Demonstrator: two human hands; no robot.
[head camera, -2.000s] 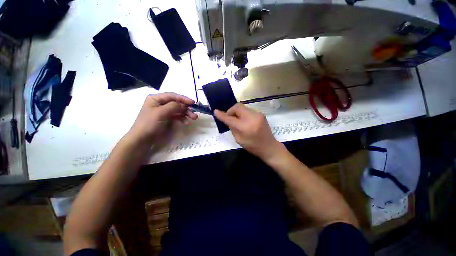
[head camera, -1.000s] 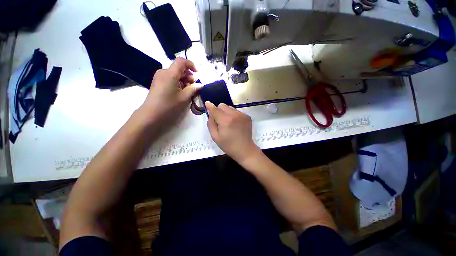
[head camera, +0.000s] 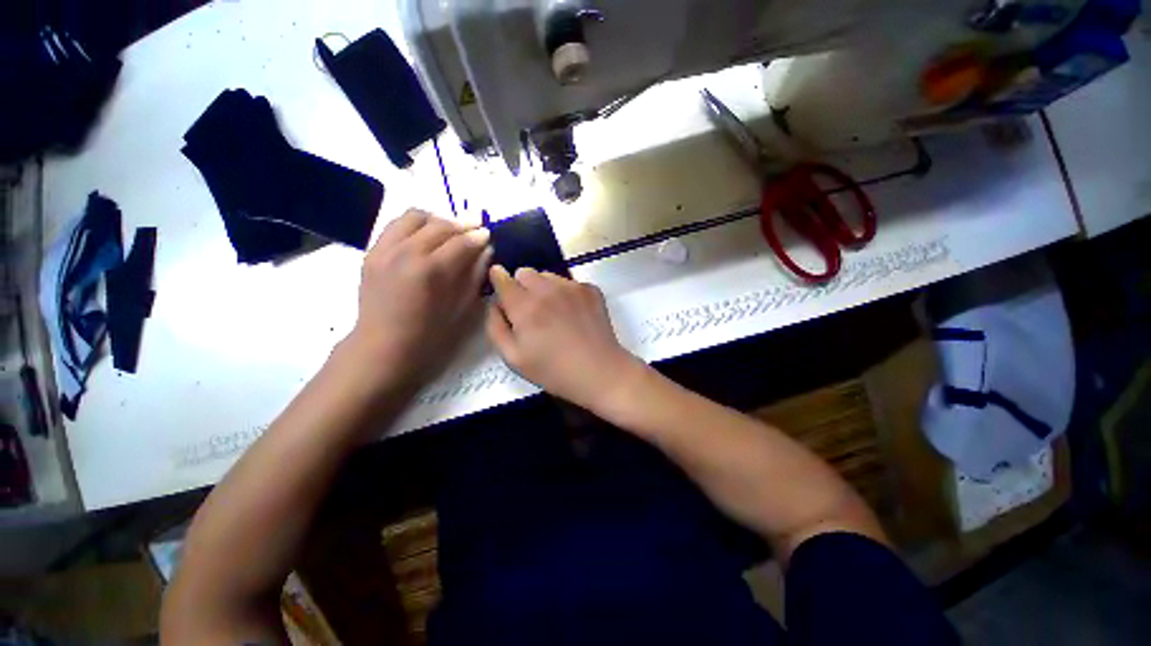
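Note:
A small dark fabric panel (head camera: 528, 240) lies flat on the white table just in front of the needle area. My left hand (head camera: 423, 284) is at its left edge, with thumb and fingertips pinching that edge. My right hand (head camera: 562, 331) lies over the lower part of the panel, fingertips pressing on it close to the left fingertips. A strip at the left edge is mostly hidden by the fingers. The presser foot and needle area (head camera: 564, 183) of the sewing machine (head camera: 682, 51) is above the panel, apart from it.
Red-handled scissors (head camera: 814, 221) lie right of the needle. A stack of dark panels (head camera: 284, 189) and a single dark panel with a thread loop (head camera: 383, 99) lie left. Blue and dark strips (head camera: 82, 303) lie far left. A white piece with dark bands (head camera: 1003, 379) is below the table at right.
The strip held in my left hand has come down to the panel's left edge. Both hands have closed in on that edge, the left now beside the right. The camera view has also shifted.

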